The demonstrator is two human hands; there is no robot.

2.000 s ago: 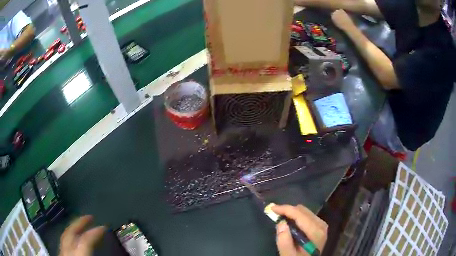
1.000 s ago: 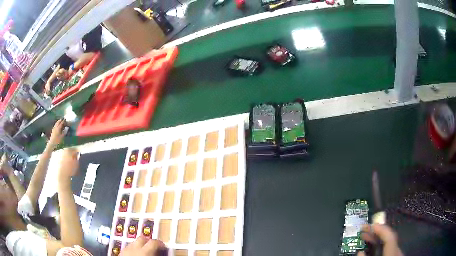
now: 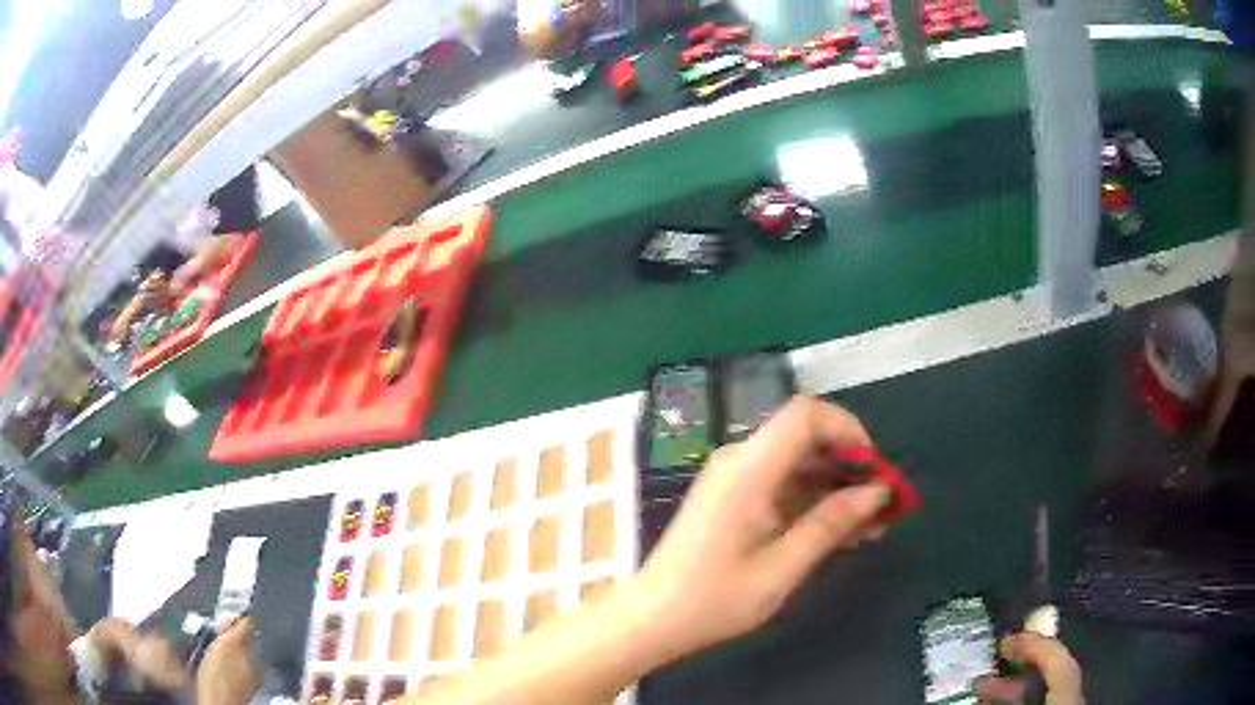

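Note:
My left hand (image 3: 771, 517) holds a small red-and-black component (image 3: 885, 485) between thumb and fingertips, above the dark bench right of the parts tray. The white grid parts tray (image 3: 639, 482) has tan cells, several holding red modules at its left side. My right hand (image 3: 1042, 664), low at the right and partly cut off by the bottom edge, holds the soldering iron (image 3: 1042, 558) with its dark tip pointing up. A phone board (image 3: 958, 651) lies beside it on the left. Stacked phone units (image 3: 679, 420) stand behind my left hand, partly hidden by it.
A green conveyor belt (image 3: 578, 338) crosses behind the bench, with a red carrier tray (image 3: 344, 344) and phone units on it. A grey post (image 3: 1067, 179) stands at the belt's edge. A red-and-white tub (image 3: 1177, 361) is at the right. Other people's hands (image 3: 227, 672) are at the lower left.
My left hand has moved from the tray's lower cells up and right, now with a red component in it. The view has shifted somewhat. My right hand stays beside the phone board with the iron.

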